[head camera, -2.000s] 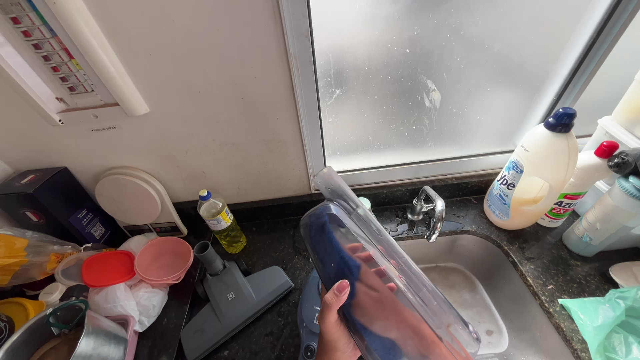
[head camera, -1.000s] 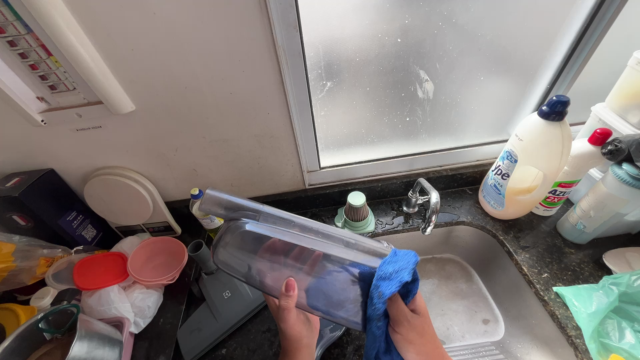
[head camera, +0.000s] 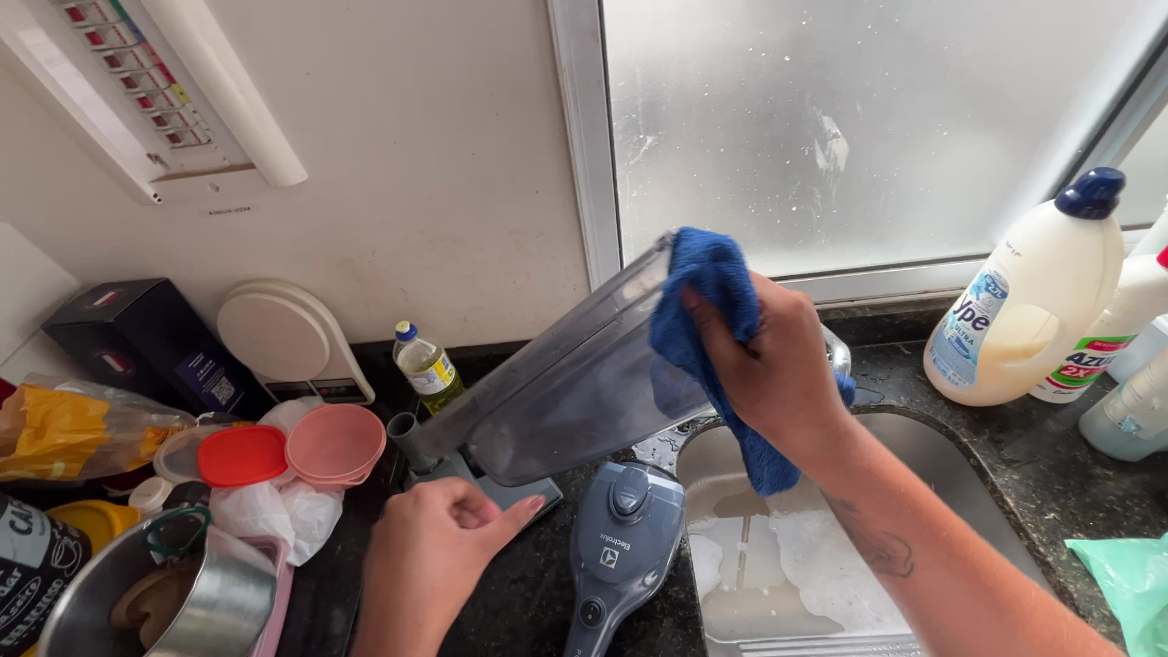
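My right hand grips a blue cloth folded over the upper right end of a smoky transparent plastic container. The container slants down to the left above the counter. Just below its lower end is my left hand, thumb and fingers apart, holding nothing. A grey Electrolux vacuum cleaner body lies on the counter between my hands, beside the sink. Behind my left hand, partly covered by it and the container, is a grey vacuum floor nozzle.
A steel sink with wet, soapy contents is at right, its faucet mostly hidden. Large Ypê bottle and other bottles stand behind it. At left are a kitchen scale, an oil bottle, plastic lids, bags and a metal pot.
My left hand has let go of the container. My right hand has risen with cloth and container, whose right end now points up. The vacuum body has come into fuller view.
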